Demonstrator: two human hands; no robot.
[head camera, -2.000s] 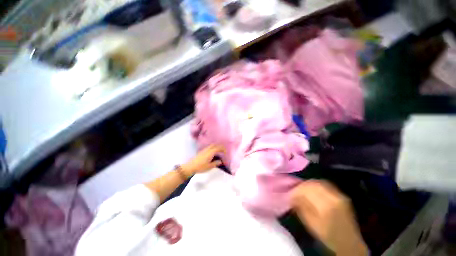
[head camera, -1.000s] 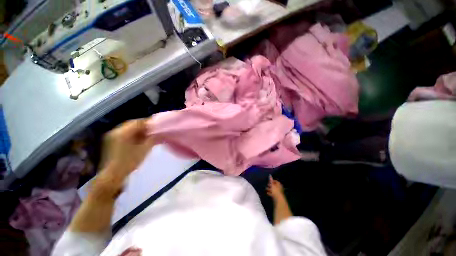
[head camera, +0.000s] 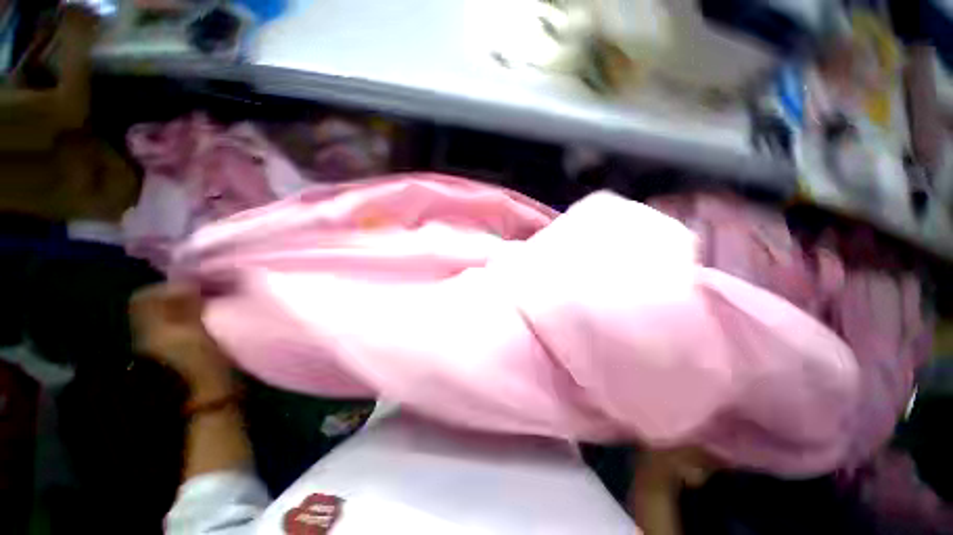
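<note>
A large pink garment (head camera: 449, 324) is spread in the air across the view, in front of my chest, blurred and glaring white in places. My left hand (head camera: 172, 324) is blurred and grips its left end. My right hand (head camera: 679, 465) is at its lower edge on the right, mostly hidden by the cloth; its fingers and grip cannot be made out.
The white machine table (head camera: 408, 99) runs across the top, with a blurred machine part (head camera: 690, 47) on it. Heaped pink pieces (head camera: 214, 172) lie at the left, and more pink cloth (head camera: 888, 313) is at the right. Another person's arm (head camera: 68, 94) shows at upper left.
The view has swung left. The pink garment is lifted off the heap and spread wide. My left hand has carried its end left; my right hand, empty before, is now at the cloth.
</note>
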